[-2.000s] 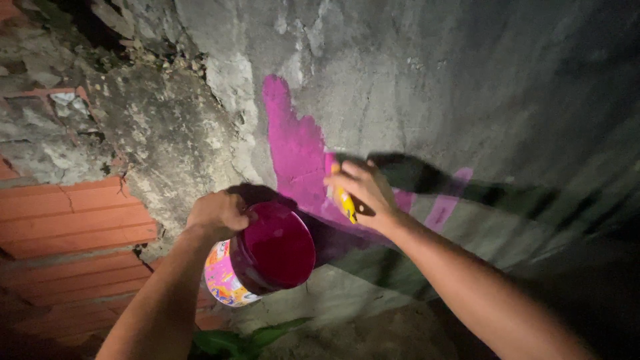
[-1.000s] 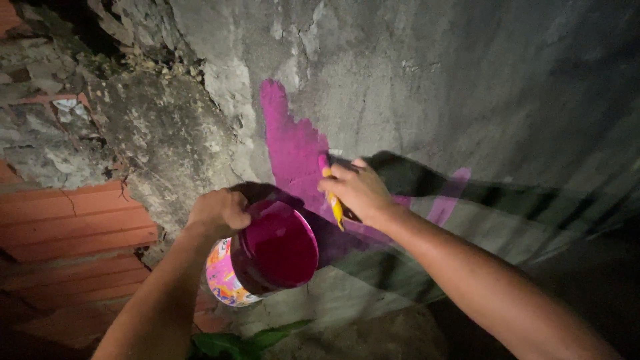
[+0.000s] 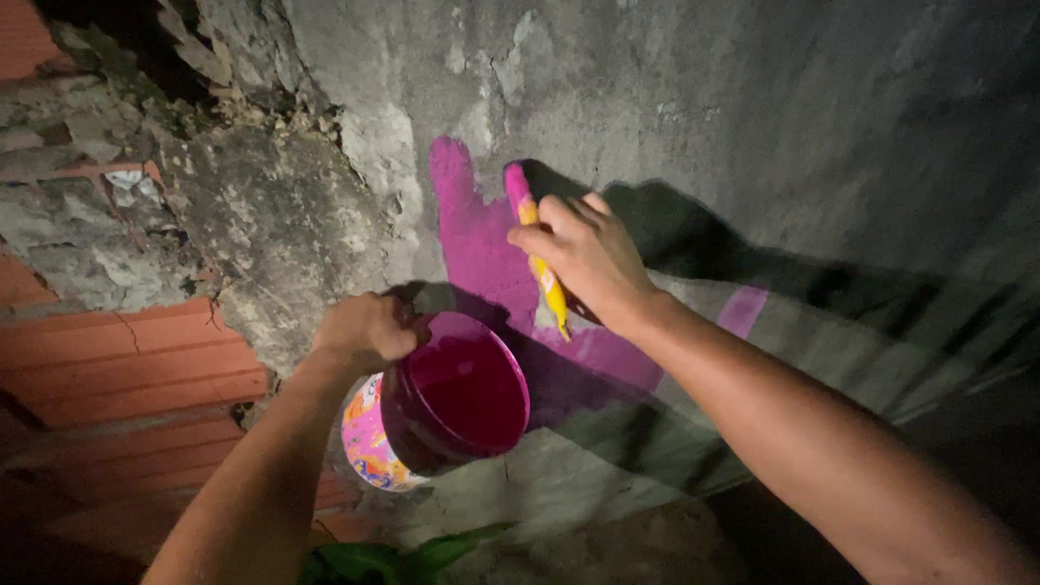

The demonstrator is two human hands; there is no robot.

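Note:
My left hand (image 3: 370,329) grips the rim of a paint bucket (image 3: 386,435), which is tilted and holds magenta paint (image 3: 467,386). Its outside carries a colourful label. In my right hand (image 3: 585,256) is a paintbrush (image 3: 546,276) with a yellow handle, its magenta-coated bristles pointing up against the grey wall (image 3: 650,106). A patch of magenta paint (image 3: 483,252) lies on the wall left of the brush and below it. A separate magenta stroke (image 3: 743,310) shows to the right, partly behind my right forearm.
Exposed red hollow bricks (image 3: 130,357) and crumbling mortar (image 3: 268,203) adjoin the wall at left. Green leaves (image 3: 390,561) rise at the bottom, below the bucket. Shadows of my arms fall across the wall, and the ground at lower right is dark.
My right hand has moved up the wall with the brush, whose bristles were lower, within the magenta patch. My left hand still holds the bucket in about the same place.

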